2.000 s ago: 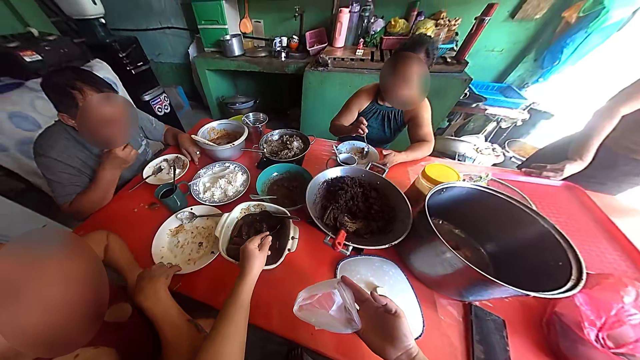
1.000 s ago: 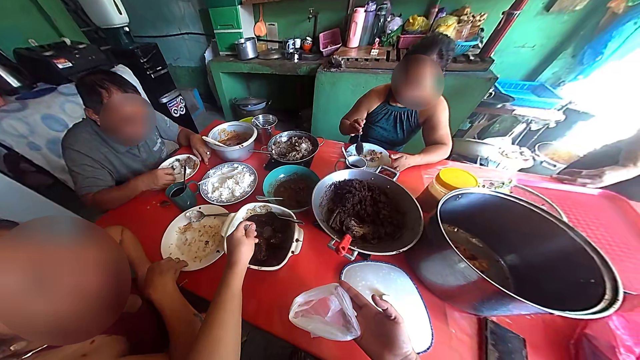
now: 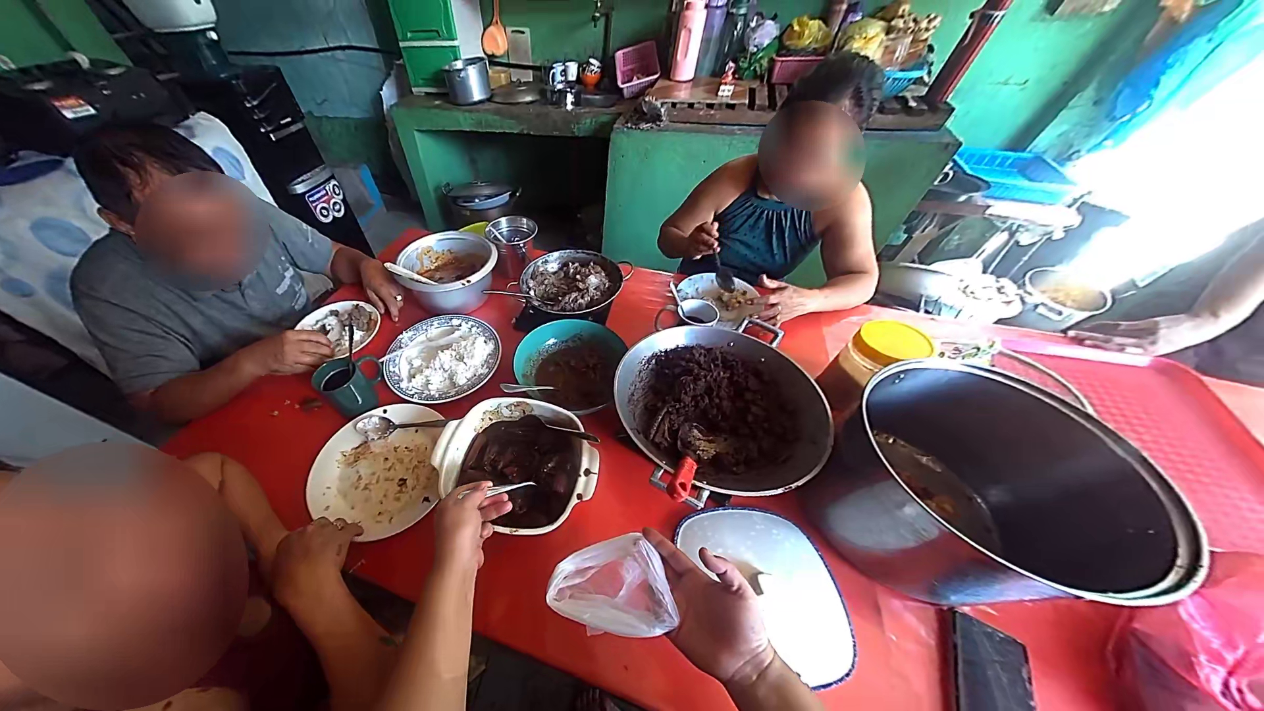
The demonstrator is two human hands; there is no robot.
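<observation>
My left hand (image 3: 469, 523) is closed on the handle of a spoon (image 3: 509, 488), at the near left edge of a white casserole dish (image 3: 444, 454) of dark brown stew. The spoon's handle shows above the stew; its other end is hard to make out. My right hand (image 3: 716, 612), palm up and thumb raised, holds a clear plastic bag (image 3: 617, 585) at its fingers. The bag's mouth is spread. Beneath the right hand lies a white, blue-rimmed tray (image 3: 810, 602). A serving spoon (image 3: 395, 426) rests on the used plate (image 3: 331, 474) to the left.
A wok (image 3: 795, 474) of dark food with a red-handled utensil (image 3: 681, 480) and a large metal pot (image 3: 849, 533) stand right. A phone-like dark object (image 3: 990, 662) lies near the front. Bowls, rice and cups fill the far side. Three people sit or lean around the red table.
My left hand has drawn back from over the casserole to its near left edge. The person at the far left has lowered a hand from the face to the plate.
</observation>
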